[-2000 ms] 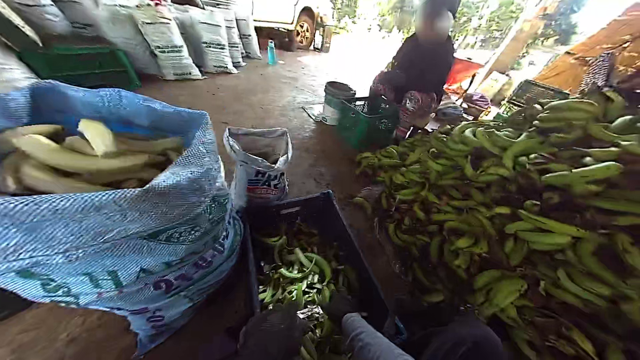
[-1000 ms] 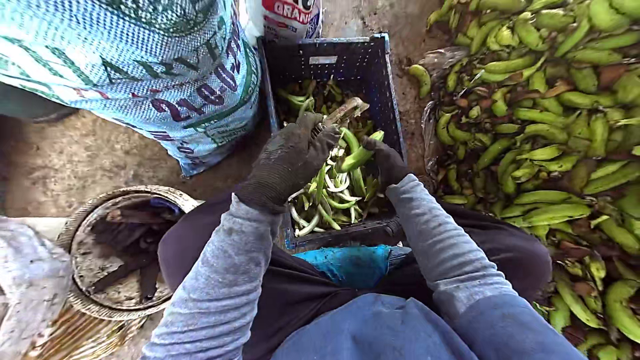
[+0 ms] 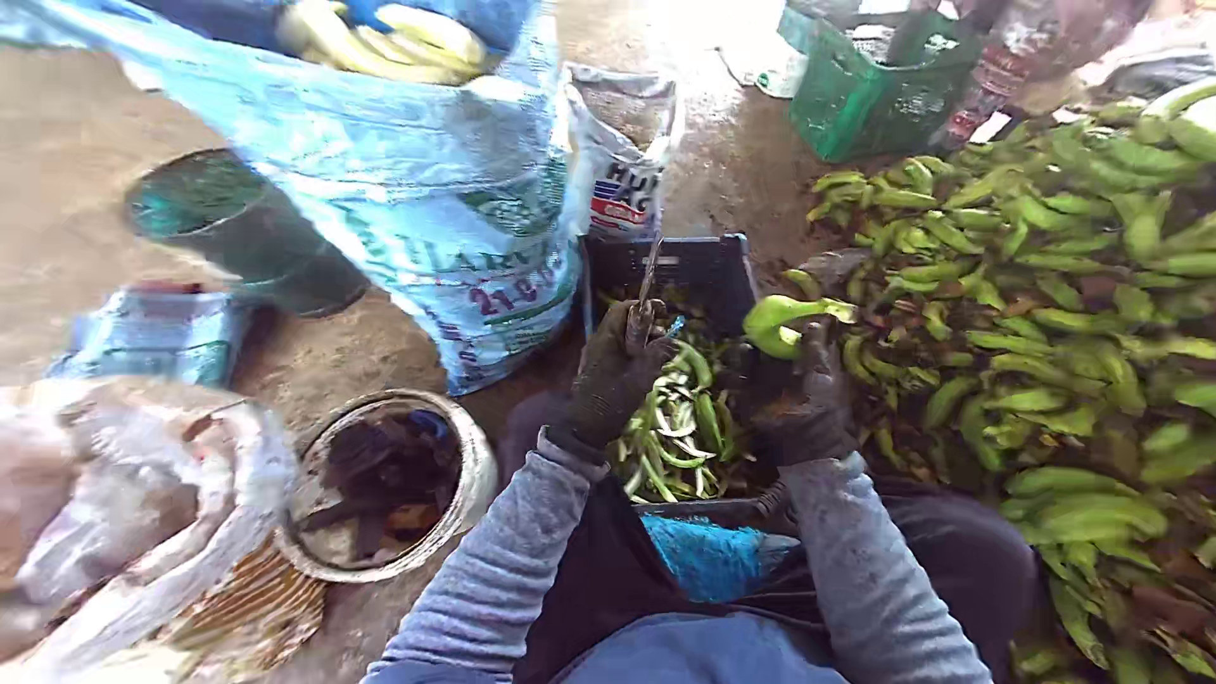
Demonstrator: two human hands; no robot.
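Observation:
My left hand (image 3: 617, 375), in a dark glove, grips the handle of a knife (image 3: 650, 275) whose blade points up and away from me. My right hand (image 3: 812, 404), gloved too, holds a green plantain or banana (image 3: 793, 318) at the right edge of a black plastic crate (image 3: 665, 252). Green and pale peels (image 3: 679, 427) lie in the crate below my hands. A large heap of green plantains or bananas (image 3: 1064, 323) spreads to the right. Peeled fruit (image 3: 389, 43) shows in the mouth of a big blue woven sack (image 3: 418, 161) at the upper left.
A smaller white sack (image 3: 622, 152) stands beyond the crate. A green crate (image 3: 869, 90) is further back, beside part of another person. At the left are a dark bucket (image 3: 256, 228), a round container with dark contents (image 3: 470, 475) and a whitish plastic sack (image 3: 142, 513).
My hands have moved apart; earlier they were close together over the crate at a green fruit. The fruit is now in my right hand, by the crate's right edge. The view has shifted.

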